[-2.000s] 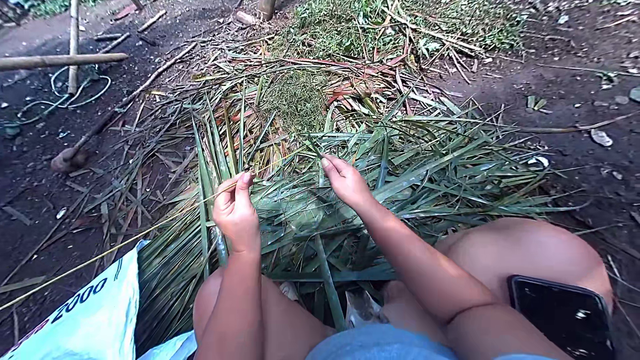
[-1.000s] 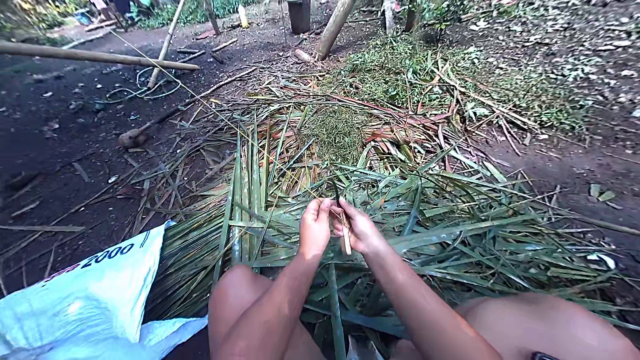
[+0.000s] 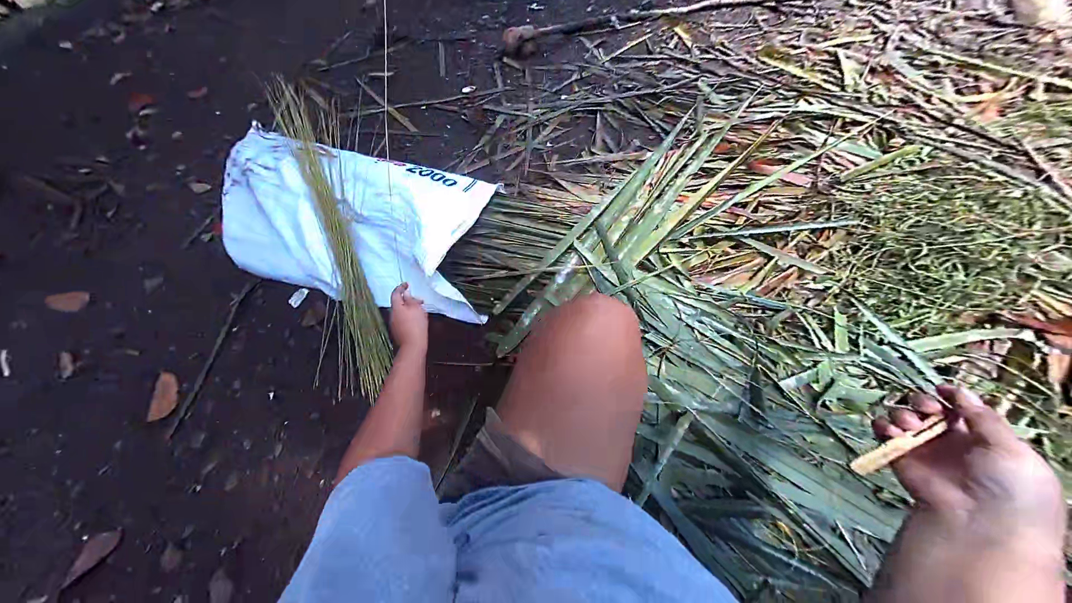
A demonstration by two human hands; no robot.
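My left hand point(image 3: 409, 316) is closed on a long thin leaf midrib point(image 3: 386, 126), which rises from it over a white woven sack point(image 3: 293, 213). Across the sack, just left of this hand, lies a bundle of thin yellow-green midribs point(image 3: 339, 243). Far to the right, my right hand point(image 3: 963, 452) is curled round a small tool with a pale wooden or bamboo handle point(image 3: 898, 447); its other end is hidden by the fingers. Long green palm leaf blades point(image 3: 779, 452) lie in a heap between my knee and my right hand.
Green shavings point(image 3: 946, 234) are piled at the right. A stick with a knobbed end point(image 3: 523, 40) lies at the top. Dark soil point(image 3: 126, 335) with dry leaves covers the left side. More leaf strips point(image 3: 519, 243) stick out beside the sack. My bare knee point(image 3: 582, 377) is in the middle.
The view has swung left and down, bringing in the bundle on the sack. My hands, close together one second ago, are now wide apart, the left by the sack, the right over the leaf heap.
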